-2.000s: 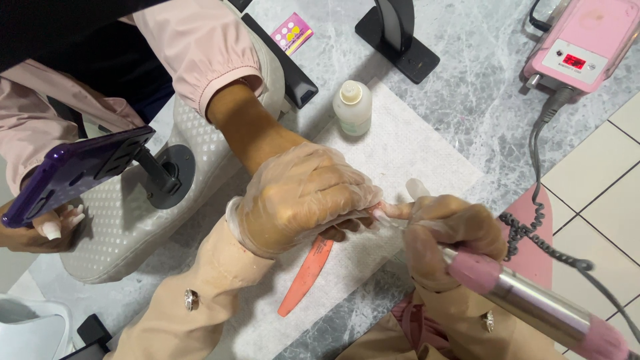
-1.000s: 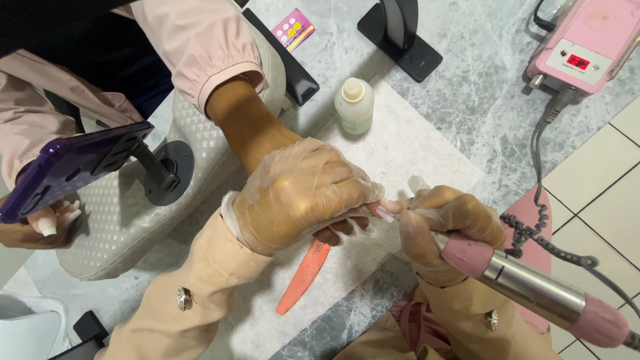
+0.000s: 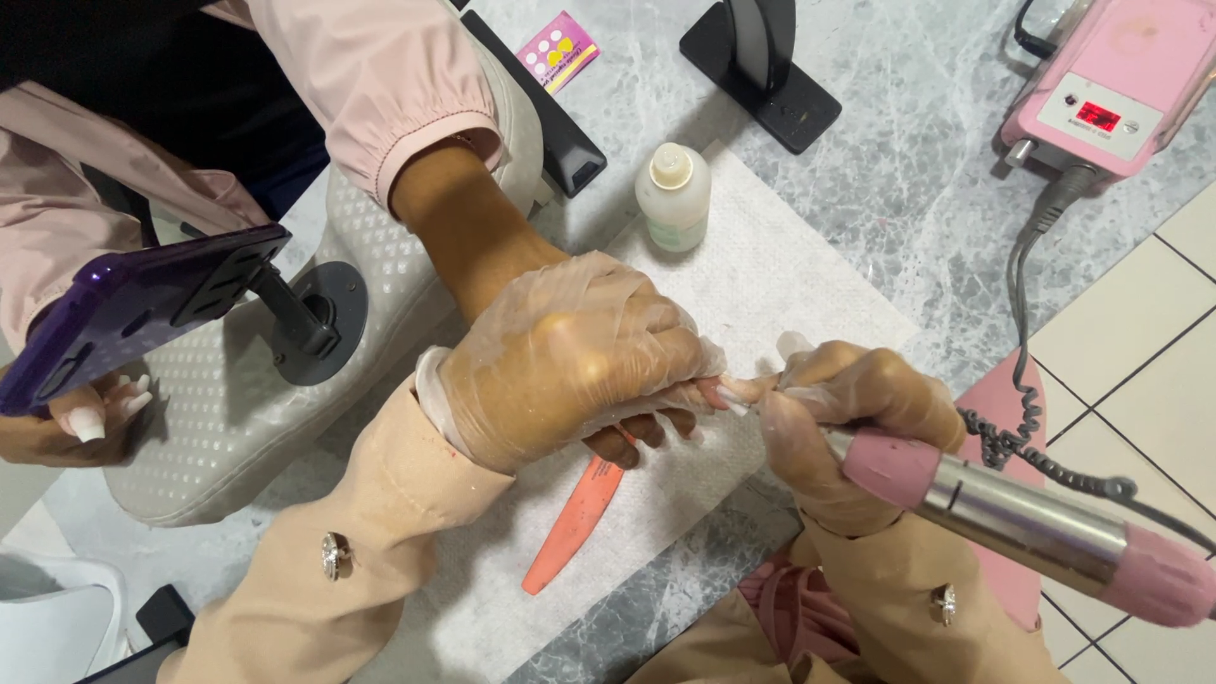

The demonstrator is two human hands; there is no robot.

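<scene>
My left hand (image 3: 570, 361), in a clear plastic glove, is closed around the fingers of another person's hand (image 3: 646, 432), whose wrist comes in from the upper left. One of that person's fingers, with a long pale nail (image 3: 733, 399), sticks out toward my right hand. Gloved too, my right hand (image 3: 845, 418) grips a pink and silver electric nail drill handpiece (image 3: 1026, 522) like a pen; its tip is hidden by my fingers, close to that nail. An orange nail file (image 3: 575, 532) lies on the white paper towel (image 3: 788, 256) below the hands.
A plastic bottle (image 3: 674, 199) stands on the towel. Behind are a black stand (image 3: 760, 85), a small printed packet (image 3: 558, 52) and the pink drill control unit (image 3: 1092, 95), its coiled cord (image 3: 1073, 475) at right. A purple phone (image 3: 142, 304) on a holder stands by the padded armrest (image 3: 218, 427).
The hold on the person's fingers and on the drill handpiece stays the same. My right hand and the handpiece have shifted slightly; the rest is much as before.
</scene>
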